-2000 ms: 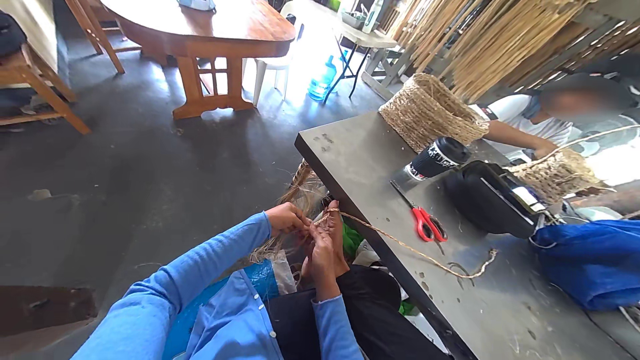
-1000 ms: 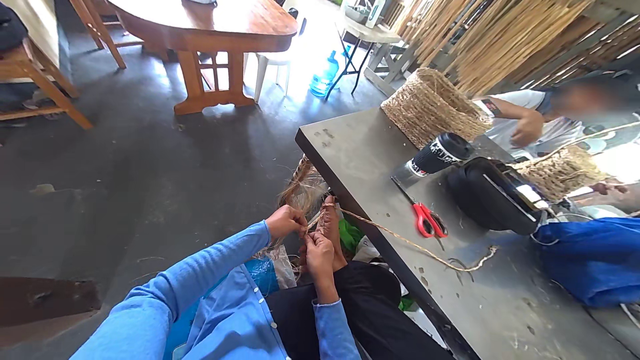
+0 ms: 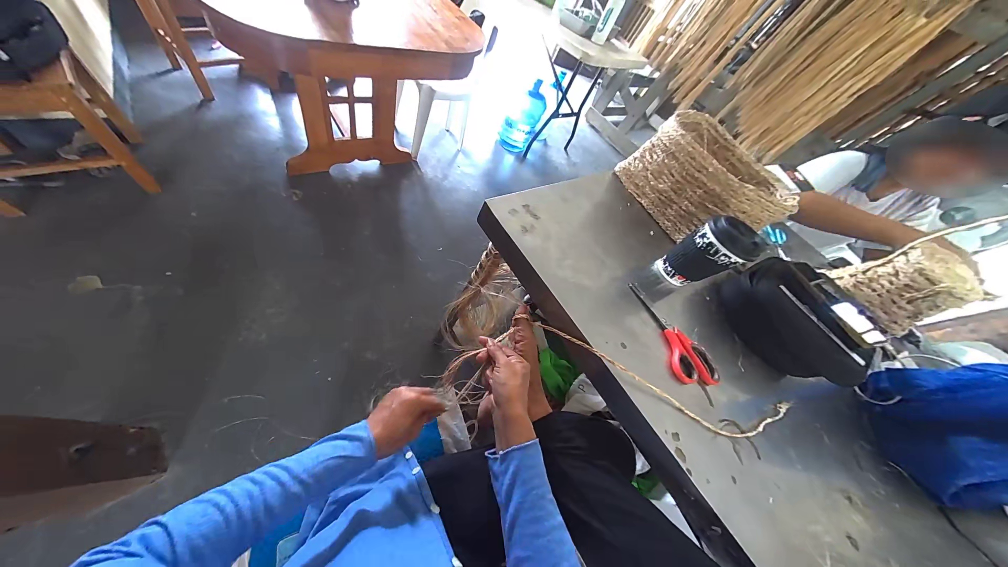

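Note:
My right hand pinches strands of plant fibre beside my raised bare foot. To its lower left, my left hand has its fingers closed on loose fibre ends, slightly blurred. From the foot a twisted fibre cord runs over the table edge and ends on the grey tabletop. More loose fibre hangs in a bundle beyond the foot. Red-handled scissors lie on the table near the cord, their blades toward the far left.
On the grey table are a woven fibre basket, a black lidded cup, a black case and a blue cloth bag. Across it a person handles another woven piece. A wooden table stands beyond the floor.
My left hand has moved away from my right hand, down and to the left, drawing fibre ends out. The other person's arm has lowered toward the woven piece.

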